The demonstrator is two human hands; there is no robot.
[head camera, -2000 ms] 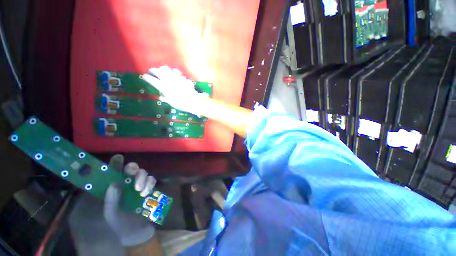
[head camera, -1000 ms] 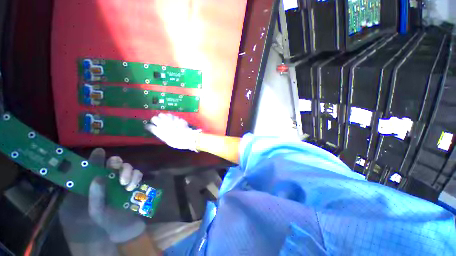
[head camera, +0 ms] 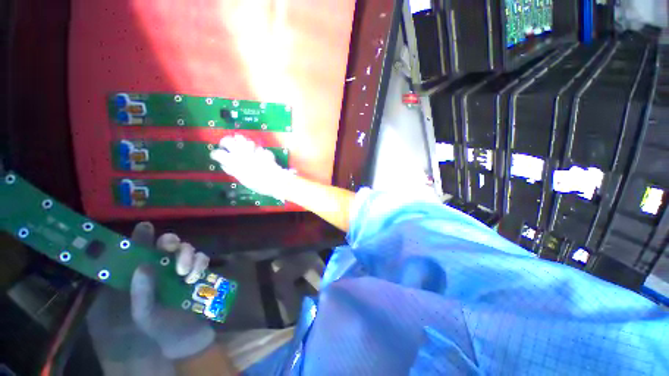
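My gloved left hand (head camera: 167, 297) grips a green circuit board strip (head camera: 55, 231) at the lower left, near its end with the blue and metal part. The strip's far end is cut off by the left edge. Three more strips lie in parallel on the red sheet (head camera: 154, 51): the top strip (head camera: 165, 109), middle strip (head camera: 172, 156) and bottom strip (head camera: 172, 192). My gloved right hand (head camera: 253, 165) lies over the right part of the middle strip and partly covers the bottom one. Glare hides whether its fingers hold the middle strip.
The black tote's right wall (head camera: 367, 88) edges the red sheet. Stacked black totes (head camera: 506, 132) with white labels stand at the right, one with green boards (head camera: 528, 20). A small red part (head camera: 411, 98) is on the pale surface between.
My right hand moved from the top strips to the bottom one, then back up to the middle one. The strips now have wider gaps. My left hand still holds its strip, slightly further left.
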